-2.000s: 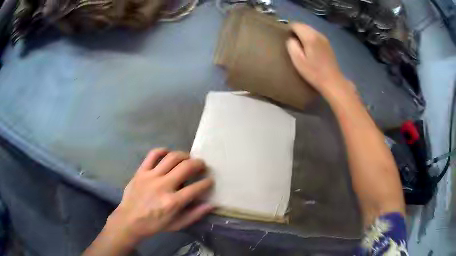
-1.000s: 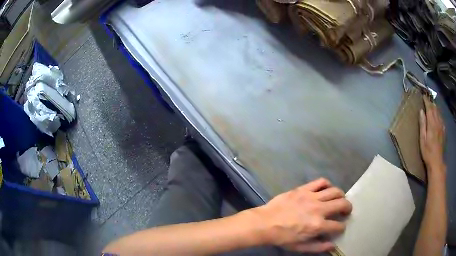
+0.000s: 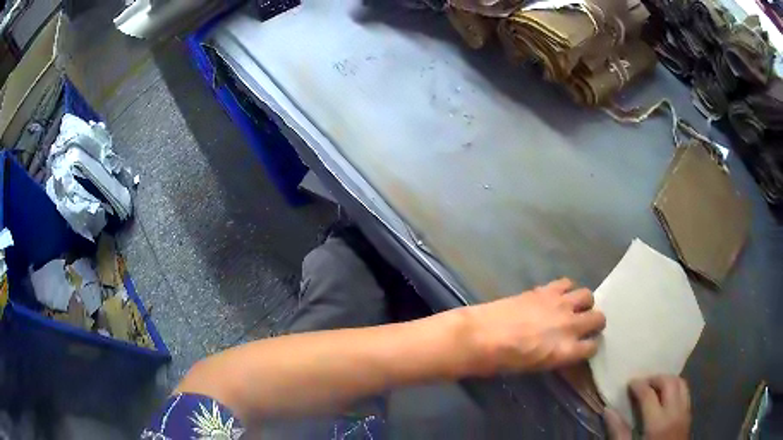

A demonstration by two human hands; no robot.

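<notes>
A stack of pale off-white pocket pieces (image 3: pixel 648 314) lies at the table's near edge, lower right, with brown layers showing along its near-left edge. My left hand (image 3: pixel 562 326) rests on the stack's left side, fingers bent; whether it grips a piece is unclear. My right hand (image 3: pixel 659 408) is at the stack's near end, partly cut off by the bottom edge, with fingertips on the pale cloth; its grip is unclear. A pile of brown pocket pieces (image 3: pixel 706 215) lies beyond the stack, untouched.
Tied brown bundles (image 3: pixel 592 51) and darker bundles (image 3: pixel 738 69) are heaped at the back right. A pale fabric tie (image 3: pixel 644 112) trails from them. Blue bins (image 3: pixel 86 344) with white and brown scraps stand on the floor at left. The table edge curves past my knee.
My right hand has left the brown pile and come down to the near end of the pale stack. My left hand stays at the stack's left side. Earlier, the view swung left.
</notes>
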